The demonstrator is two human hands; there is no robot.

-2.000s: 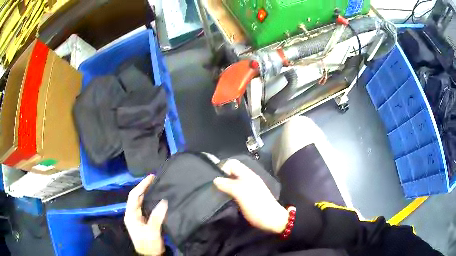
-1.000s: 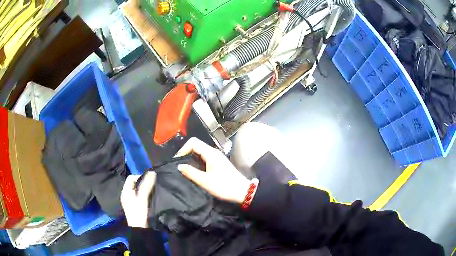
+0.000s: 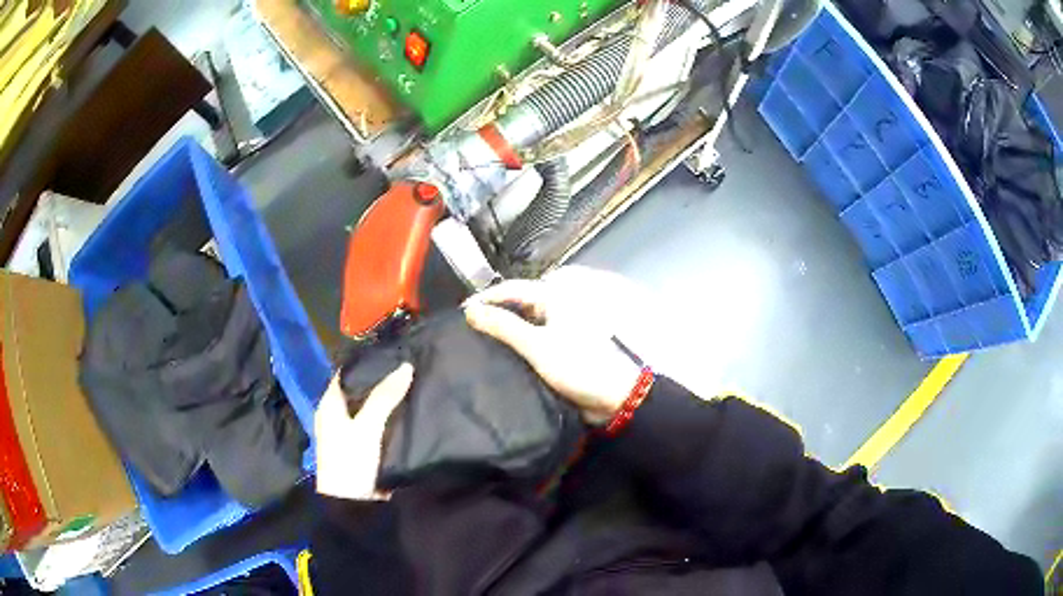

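A black fabric bag (image 3: 466,402) rests over my lap, its near side rounded and creased. My left hand (image 3: 358,433) holds the bag's left end, thumb on top of the cloth. My right hand (image 3: 557,347) grips the bag's upper right edge between thumb and fingers, with a red bead bracelet at the wrist. The fingers under the cloth are hidden.
Black bags lie in a blue crate (image 3: 270,285) at left, beside a carton (image 3: 72,408) with red tape. A wheeled machine with a green box (image 3: 466,58) and orange-red guard (image 3: 385,259) stands ahead. Another blue crate (image 3: 892,192) of black bags is at right.
The bag is spread wider and flatter than the bunched cloth one second ago. My right hand has moved right along its edge, and my left hand slightly right. The view has shifted slightly.
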